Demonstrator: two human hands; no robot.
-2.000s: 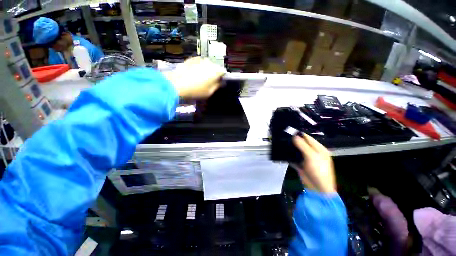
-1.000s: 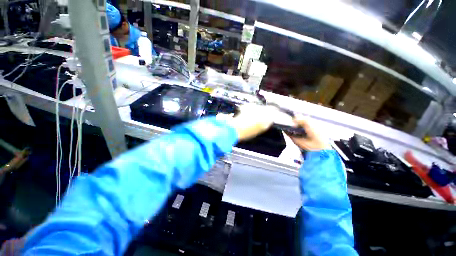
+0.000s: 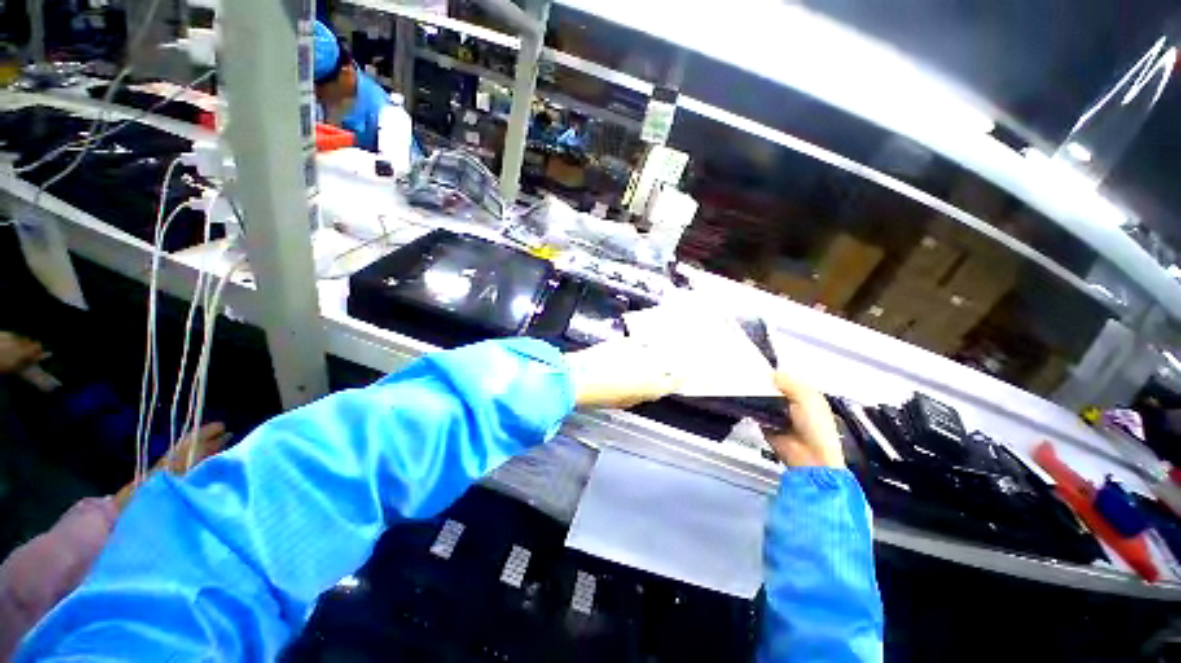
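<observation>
A blank white paper sheet (image 3: 706,343) is held tilted above the shelf. My left hand (image 3: 624,376) grips its left side. My right hand (image 3: 809,425) is at its right corner, closed around the edge of a dark flat object (image 3: 759,337) that shows partly behind the sheet. The sheet hides most of that object, so I cannot tell what it is. My left fingertips blend into the bright sheet.
Shiny black trays (image 3: 453,279) and a pile of black devices (image 3: 935,434) lie on the white shelf (image 3: 881,369). A blank sheet (image 3: 667,522) hangs below its edge. Phones with white labels (image 3: 516,565) lie underneath. White cords (image 3: 201,311), a post and another person's pink sleeve (image 3: 58,563) are left.
My right hand has moved from the black devices to beside my left hand. The white sheet now shows broadly between my hands. The view has swung left, and a pink sleeve has appeared at left.
</observation>
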